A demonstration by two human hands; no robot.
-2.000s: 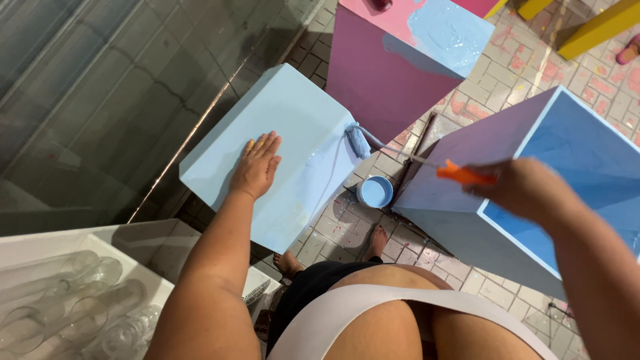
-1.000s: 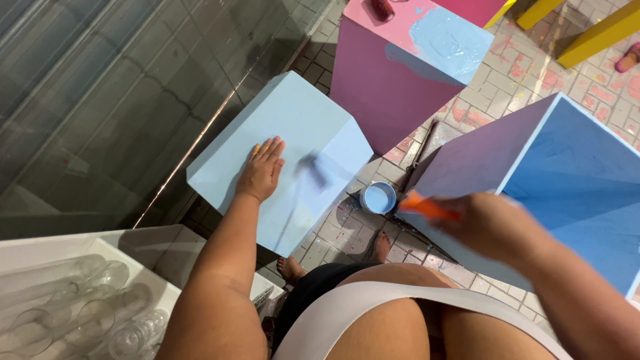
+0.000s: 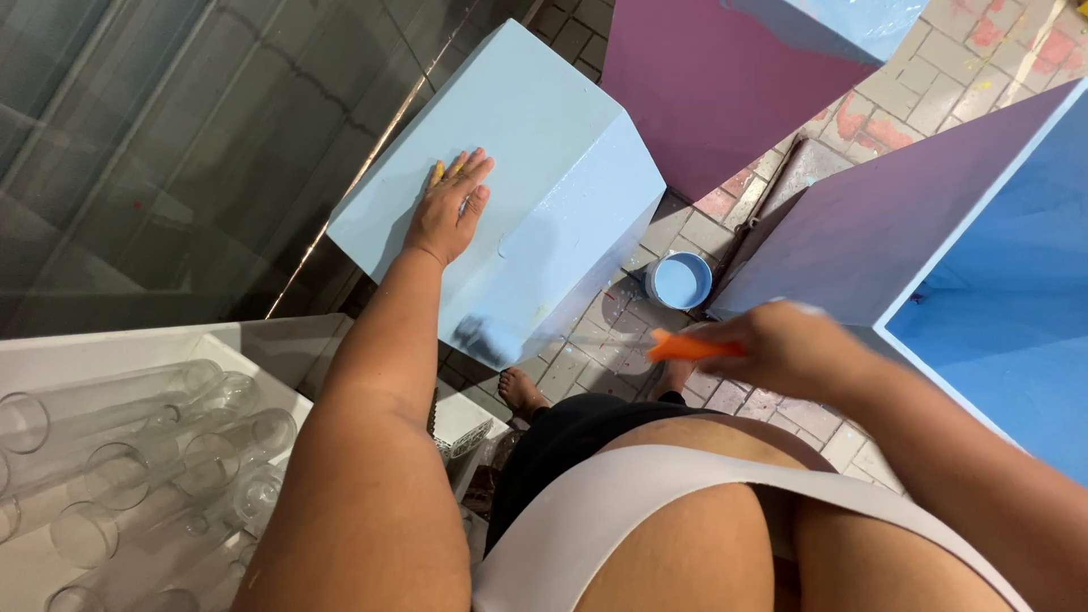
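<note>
My left hand (image 3: 450, 208) lies flat, fingers apart, on the top of a light blue box (image 3: 544, 110); a few of its fingertips bear yellow paint. My right hand (image 3: 778, 348) grips the orange handle of a paint roller (image 3: 489, 338). The blurred roller head is at the box's near lower end, by the edge between the top and the side. Wet paint shines along that edge. A small round tub of blue paint (image 3: 682, 280) stands on the paving to the right of the box.
A pink box (image 3: 722, 93) partly coated in blue stands beyond. At right lies an open-sided box (image 3: 892, 204), blue inside. A white bin (image 3: 272, 348) at lower left holds several clear cylinders. Glass panels (image 3: 212, 127) run along the left. My bare feet (image 3: 520, 391) are on the paving.
The roller has moved down along the box from its far right edge to its near end, my right hand with it. My left hand stays flat on the box.
</note>
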